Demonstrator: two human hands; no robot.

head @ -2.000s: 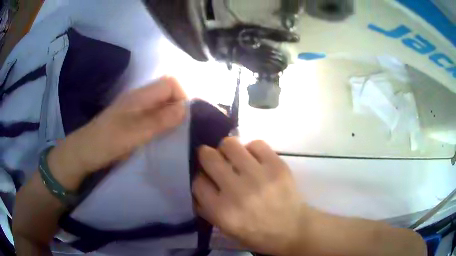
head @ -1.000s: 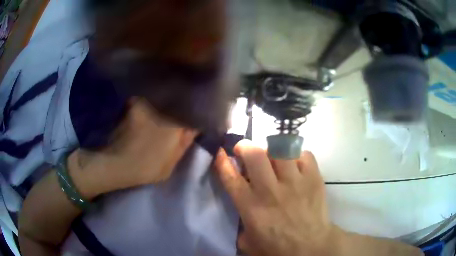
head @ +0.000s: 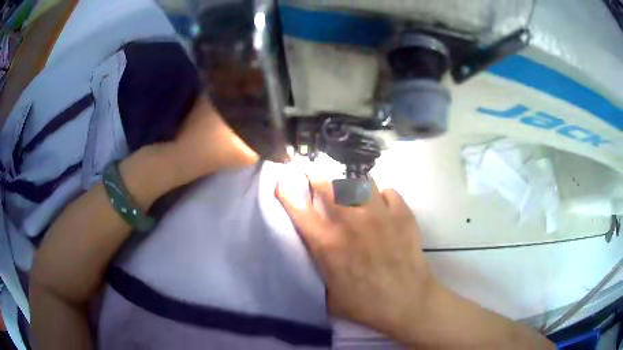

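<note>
A pale grey-lavender fabric panel [head: 225,253] with a dark strip [head: 212,316] across its lower part lies in front of the sewing machine head [head: 341,61]. My left hand [head: 212,140] reaches over the cloth from the left, its fingers hidden behind the dark machine cover near the needle. My right hand [head: 362,253] lies at the cloth's right edge just below the tension assembly [head: 352,154], its fingertips near the needle in bright glare. Whether it pinches the cloth cannot be seen. The needle and presser foot are hidden.
A bulky pale and dark garment [head: 58,150] lies at the left, with a dark panel [head: 154,85] beside my left forearm. White scraps [head: 512,178] lie on the machine bed [head: 451,229] under the arm. A blue-rimmed bin [head: 580,342] shows at the lower right.
The camera view has shifted. The dark piece seen between my hands is now out of sight, and the pale panel lies smoother there. My left fingers have gone behind the machine cover.
</note>
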